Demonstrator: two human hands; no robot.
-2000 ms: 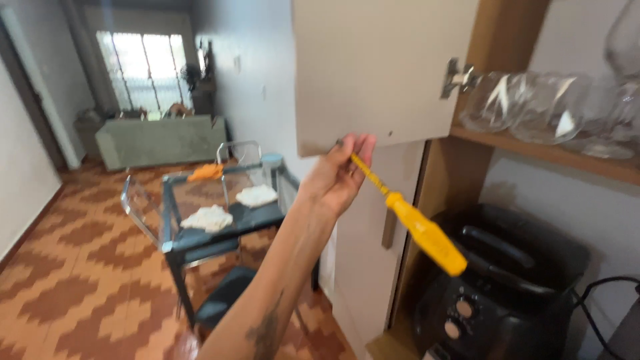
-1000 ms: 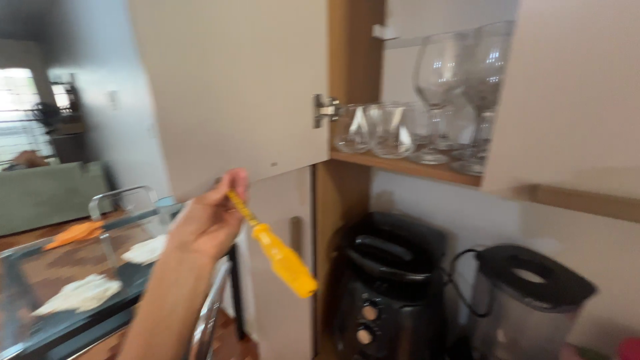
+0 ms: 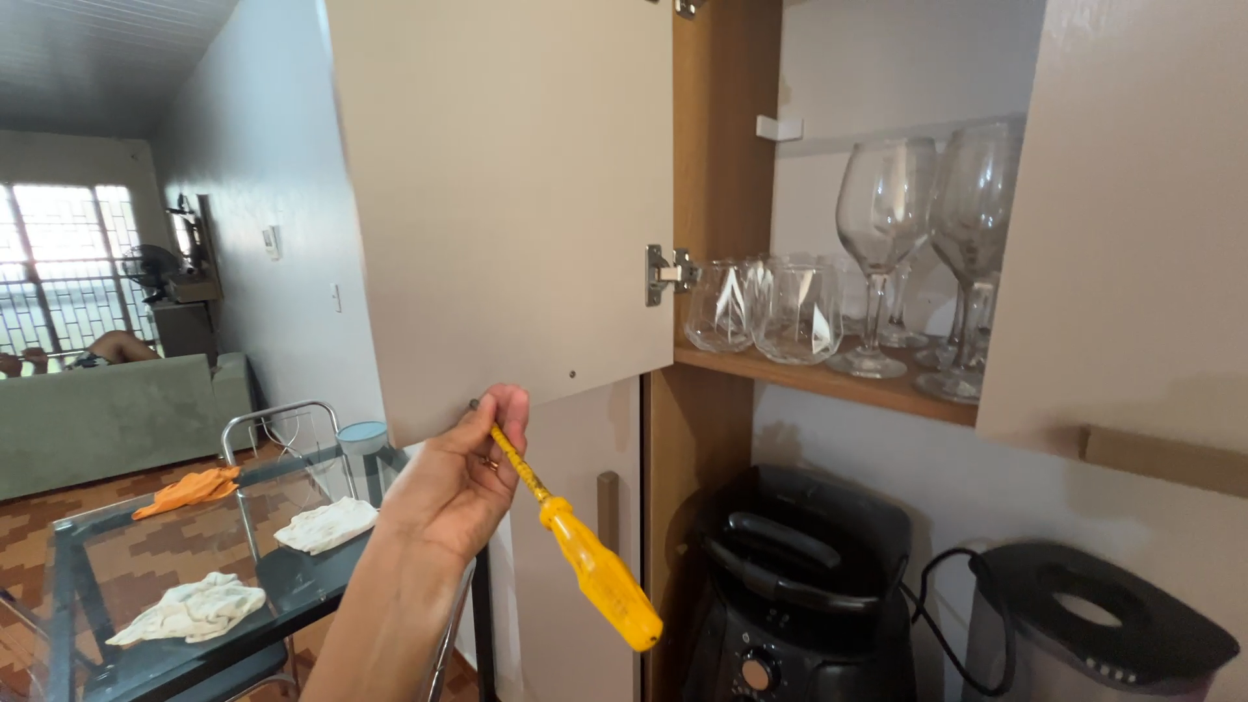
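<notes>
My left hand [image 3: 473,468] is at the bottom edge of an open beige cabinet door [image 3: 517,205], palm side towards me. Its fingertips pinch the shaft of a yellow-handled screwdriver [image 3: 600,575]. The handle points down and to the right, free of the palm. A small dark screw or hole [image 3: 475,404] shows by the fingertips, and a small dark hole [image 3: 572,374] lies further right on the door. The screwdriver's tip is hidden by the fingers. A metal hinge [image 3: 668,276] joins the door to the cabinet side. My right hand is out of view.
Glass tumblers [image 3: 798,312] and stemmed glasses [image 3: 882,214] stand on the wooden shelf [image 3: 829,380]. Below are a black air fryer [image 3: 809,585] and a lidded container [image 3: 1102,614]. Left, a glass table [image 3: 88,546] bears cloths [image 3: 200,609]; a person's leg [image 3: 122,346] shows beyond a sofa [image 3: 97,419].
The view has swung right and shows more of the shelf and the lidded container. My left hand stays at the door's lower edge with the screwdriver in its fingers.
</notes>
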